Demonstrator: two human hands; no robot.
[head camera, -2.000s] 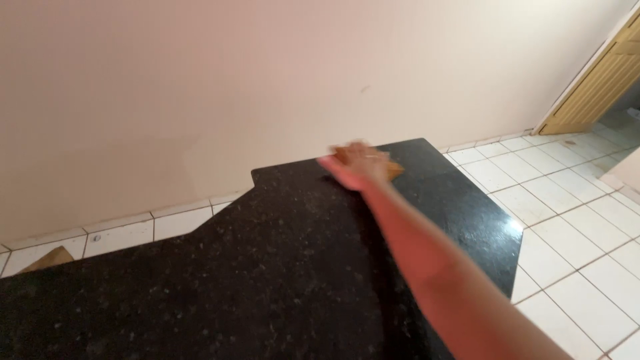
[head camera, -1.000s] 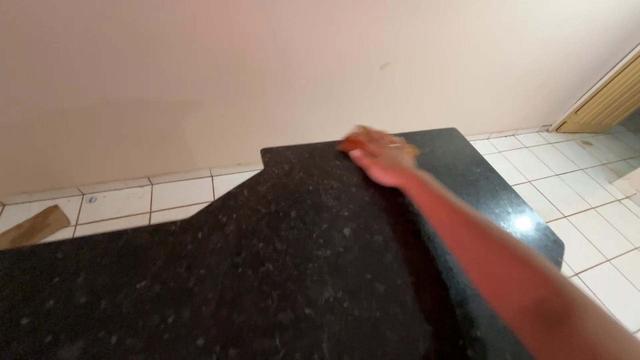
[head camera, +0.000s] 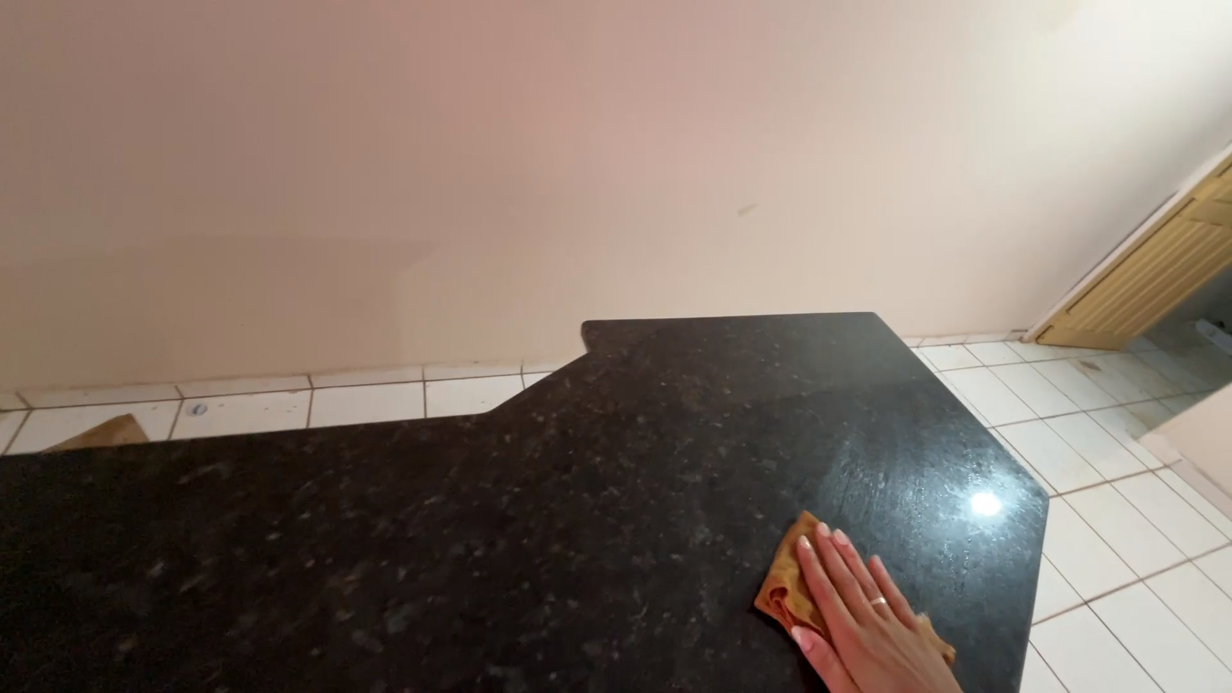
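Note:
My right hand (head camera: 866, 616) lies palm down on a folded orange-brown cloth (head camera: 791, 582), with the thumb at its near left edge and a ring on one finger. Under the cloth is the polished black speckled stone countertop (head camera: 616, 520), near its right end. Wet streaks and a bright light reflection show on the stone beyond and to the right of the fingers. My left hand is out of view.
A pale wall (head camera: 577, 173) rises behind the countertop. White floor tiles (head camera: 1136, 529) run along the right and behind. A piece of brown cardboard (head camera: 111, 433) lies on the floor at left. A wooden door (head camera: 1126, 289) stands at far right.
My right hand has moved with the cloth from the back edge of the countertop to its near right part. The forearm that crossed the stone is now out of view.

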